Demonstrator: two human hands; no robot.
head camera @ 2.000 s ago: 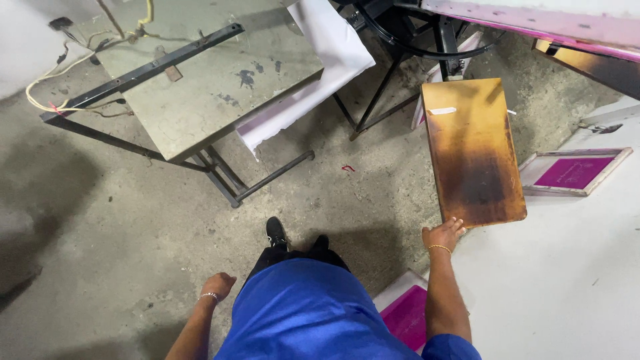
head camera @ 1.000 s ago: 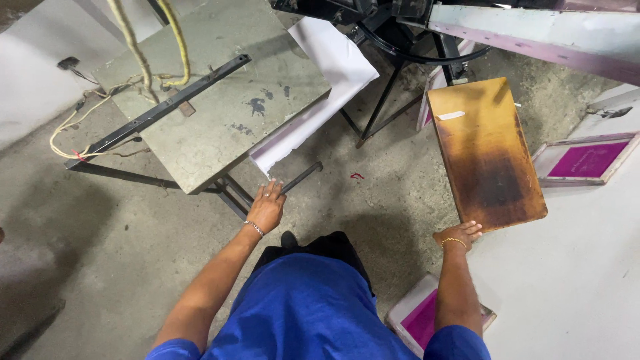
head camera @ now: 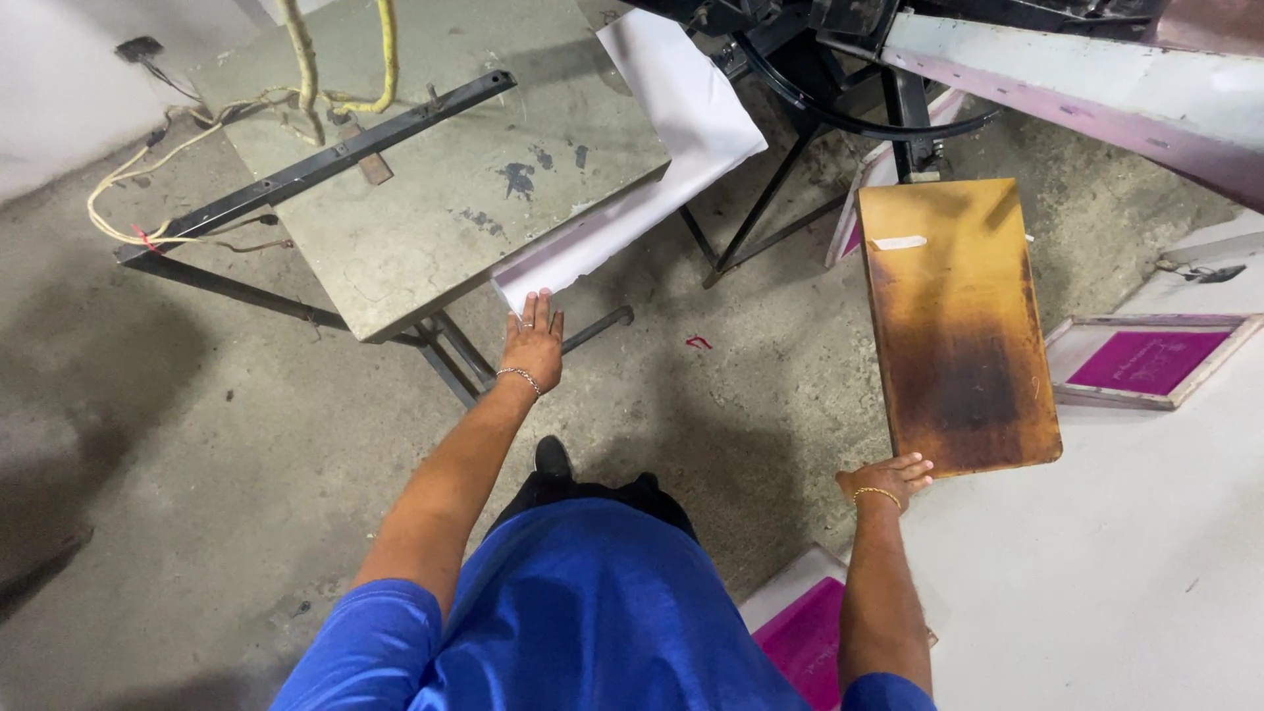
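Observation:
My left hand (head camera: 534, 346) reaches forward with fingers spread, at the near end of a large white sheet (head camera: 681, 168) that hangs out beside a grey-green tabletop (head camera: 454, 168). Whether the fingertips touch the sheet is hard to tell; the hand grips nothing. My right hand (head camera: 889, 478) rests its fingers at the near left corner of a yellow-brown board (head camera: 953, 326) with a dark scorched-looking stain and a small white strip. Its fingers are extended rather than closed round the board.
Black metal machinery with a round ring (head camera: 790, 104) stands ahead. Framed screens with magenta areas (head camera: 1150, 361) (head camera: 810, 642) lean at the right and near my body. A black metal bar (head camera: 326, 163) and cables (head camera: 109, 197) cross the table. A small red scrap (head camera: 698, 342) lies on the concrete floor.
My left hand has moved from beside my body up to the near end of the white sheet, its fingers now spread. The right hand stays at the board's near corner.

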